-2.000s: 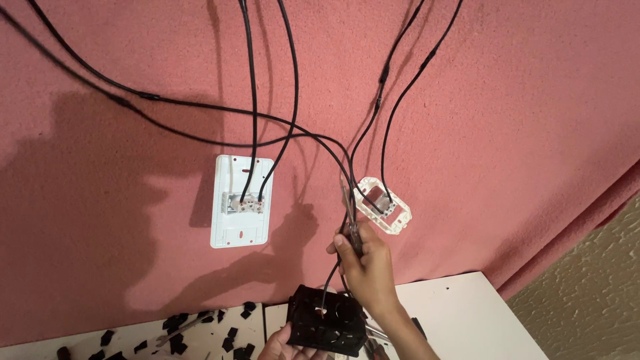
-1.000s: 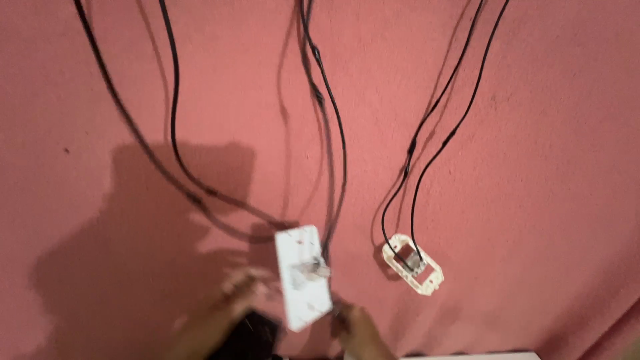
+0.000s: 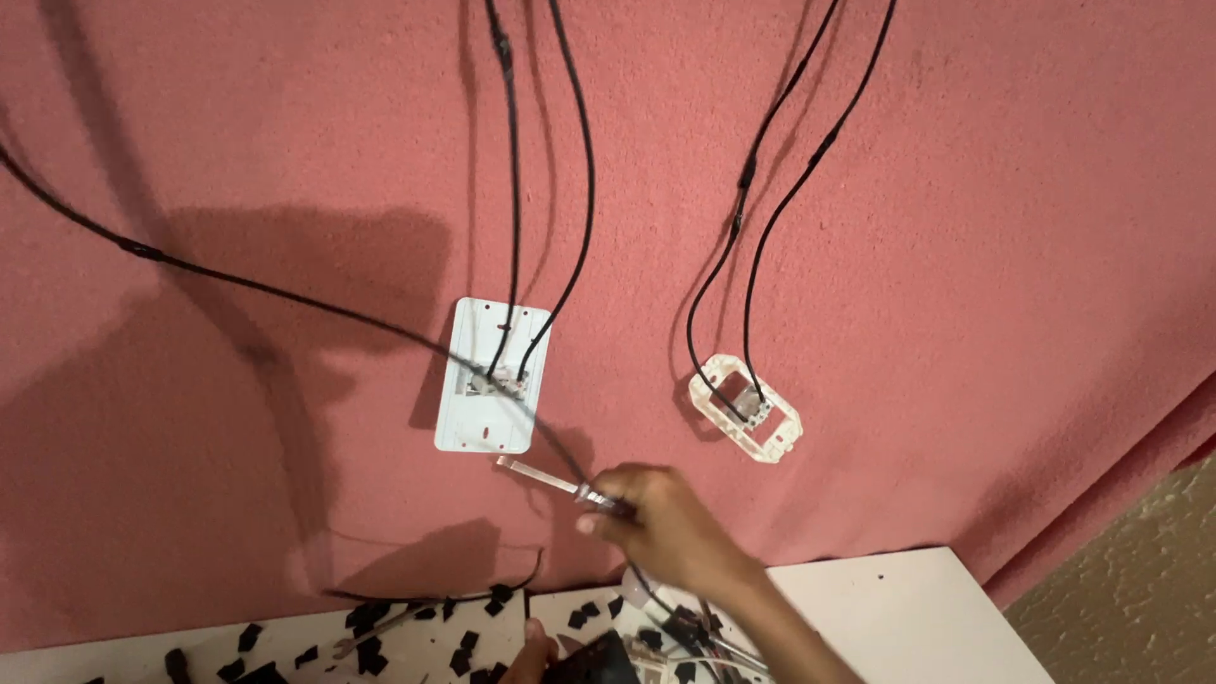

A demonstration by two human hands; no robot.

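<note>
My right hand [image 3: 655,522] is closed around the handle of a screwdriver [image 3: 546,478], whose blade points up-left below the white wall plate [image 3: 489,427]. A black cable [image 3: 285,293] runs from the left edge down to this hand. My left hand [image 3: 534,655] touches a black plastic box [image 3: 598,662], cut off by the bottom edge. The wall plate hangs back side out, with two black wires at its terminals. To the right, a cream mounting frame [image 3: 781,442] with a module hangs from two more black wires.
A pink wall [image 3: 950,285] stands behind everything. On the white tabletop [image 3: 874,608] below lie scattered black scraps [image 3: 370,655], a wrench-like metal tool [image 3: 356,643], a loose black wire [image 3: 427,598] and a tangle of wires. A speckled surface [image 3: 1130,570] shows at the right.
My right hand now holds the screwdriver out to the left, below the wall plate. The plate was blurred and near my hands one second ago; it now hangs apart from them. The view has shifted.
</note>
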